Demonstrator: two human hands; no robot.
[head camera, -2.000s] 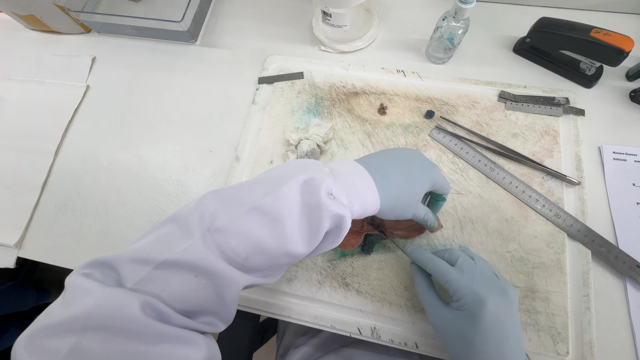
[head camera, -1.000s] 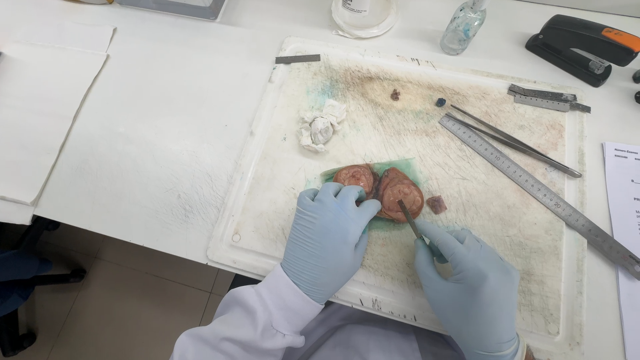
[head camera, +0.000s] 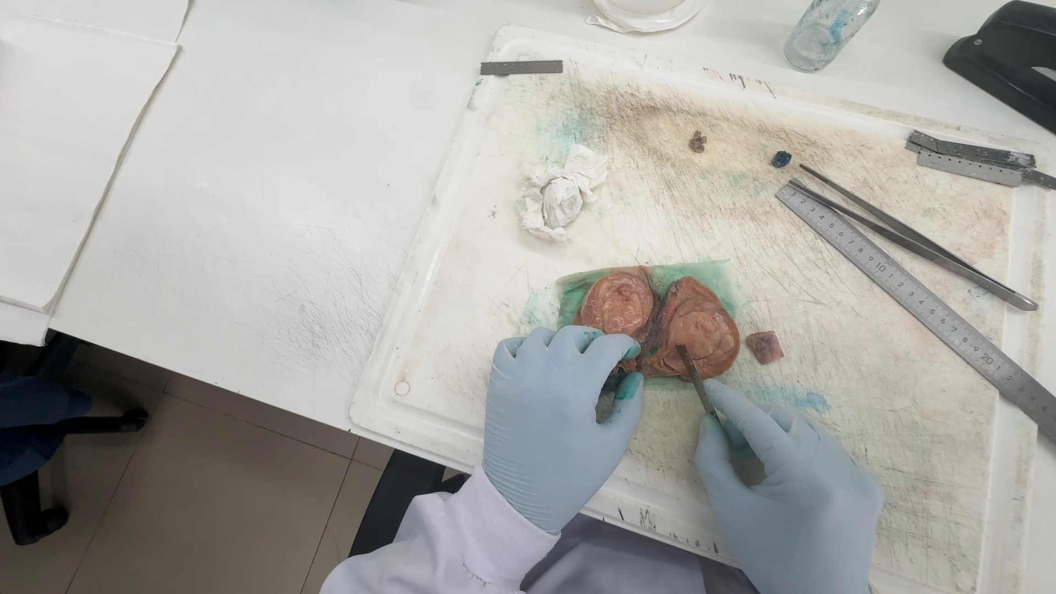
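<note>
A reddish-brown tissue specimen (head camera: 700, 328), opened into two rounded halves, lies on a green-stained sheet (head camera: 701, 271) on the white cutting board (head camera: 511, 330). My left hand (head camera: 561, 412), in a pale blue glove, pinches the specimen's dark lower edge between stained thumb and fingertips. In my gloved right hand (head camera: 784, 478) is a scalpel (head camera: 695, 378), its blade at the right half of the tissue. Right of the specimen sits a small square piece of tissue (head camera: 765, 347). Farther back are a brown fragment (head camera: 698, 142) and a dark blue one (head camera: 781, 158).
Metal tweezers (head camera: 924, 240) and a steel ruler (head camera: 916, 309) lie at the right, crumpled white tissue paper (head camera: 563, 198) at the left. Metal strips (head camera: 969, 157) rest near the board's right edge. Behind stand a glass bottle (head camera: 829, 31) and a black stapler (head camera: 1011, 62).
My left hand has moved back from over the specimen to its lower left side, so the two halves now show. The small square piece at the right has come into sight.
</note>
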